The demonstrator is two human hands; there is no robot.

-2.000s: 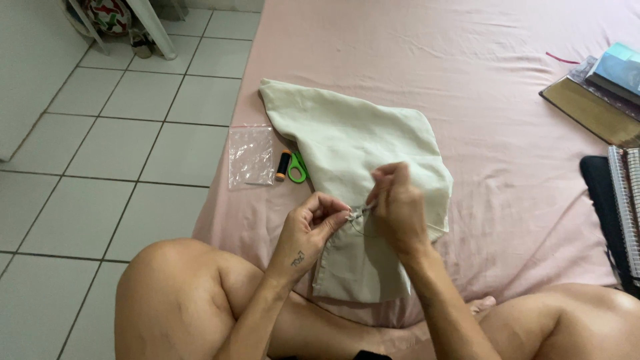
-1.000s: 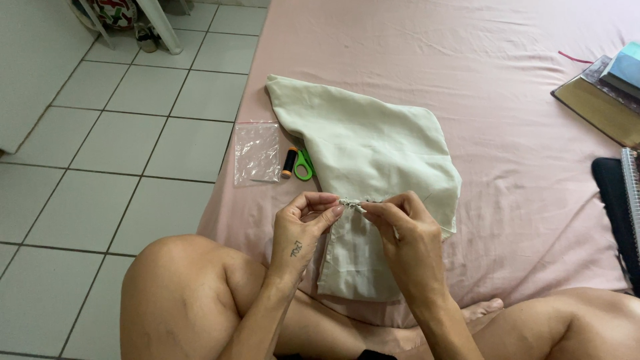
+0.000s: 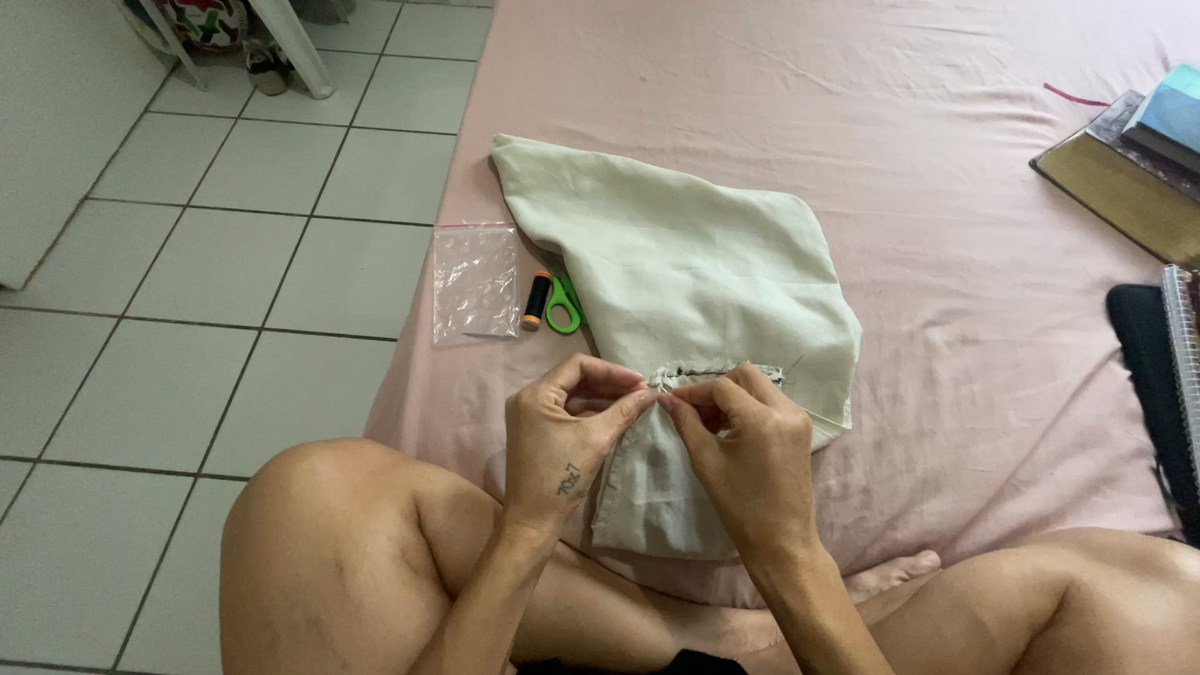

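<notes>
A pale cream fabric piece [image 3: 694, 244] lies on the pink bedsheet, its lower part turned back with a gathered seam [image 3: 712, 373] bearing dark stitches. My left hand [image 3: 581, 422] pinches the seam's left end between thumb and forefinger. Close against it, my right hand [image 3: 745, 441] has its thumb and fingertips together at the same spot; a small, thin shiny thing shows there, too small to name surely. Left of the fabric lie a spool of black thread [image 3: 536, 300], green-handled scissors [image 3: 563, 307] with blades hidden under the cloth, and a clear plastic zip bag [image 3: 475, 284].
Books [image 3: 1116, 178] are stacked at the right, a red ribbon beside them. Below them lie a spiral-bound notebook [image 3: 1183, 337] and a black case [image 3: 1148, 375]. My crossed legs [image 3: 328, 553] frame the near side. The bed's left edge drops to a tiled floor [image 3: 253, 262].
My right hand was raised above the seam at first, then came down to it. Now both hands' fingertips meet at the seam's left end.
</notes>
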